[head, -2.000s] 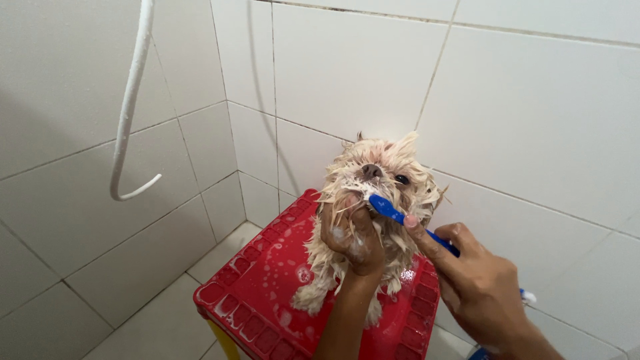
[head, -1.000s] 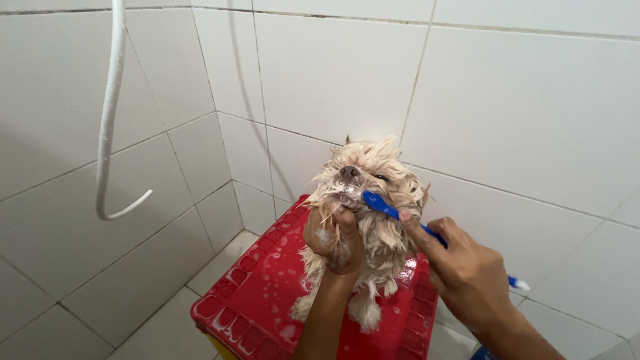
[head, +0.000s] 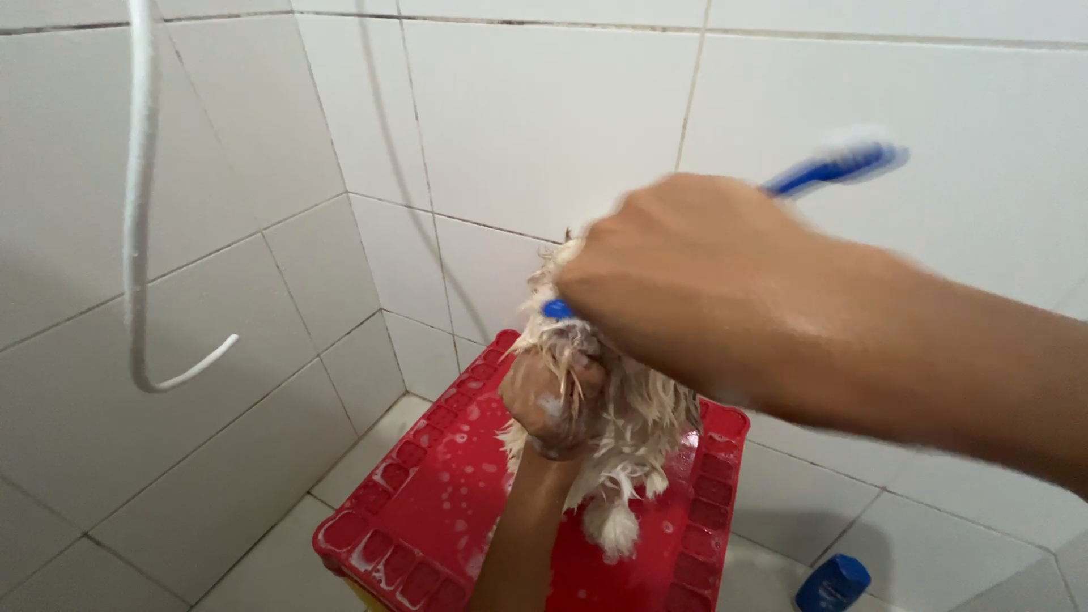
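A wet, cream-coloured small dog (head: 633, 416) sits on a red plastic stool (head: 450, 476) with suds on its top. My left hand (head: 552, 399) grips the dog's muzzle and chin from below, with foam on its fingers. My right hand (head: 680, 255) is closed around a blue toothbrush (head: 833, 170) and covers most of the dog's face. The foamy bristle head points up to the right, blurred by motion. Another blue end shows at the dog's muzzle, below my right knuckles. The dog's eyes are hidden.
White tiled walls (head: 544, 110) meet in a corner behind the stool. A white hose (head: 140, 212) hangs at the left, its thin end curving up. On the floor at the lower right stands a blue bottle (head: 833, 584). Pale floor tiles (head: 263, 552) show left of the stool.
My right hand has moved up and across the dog's face, and the toothbrush is turned so that its foamy end points up to the right. My left hand still holds the muzzle.
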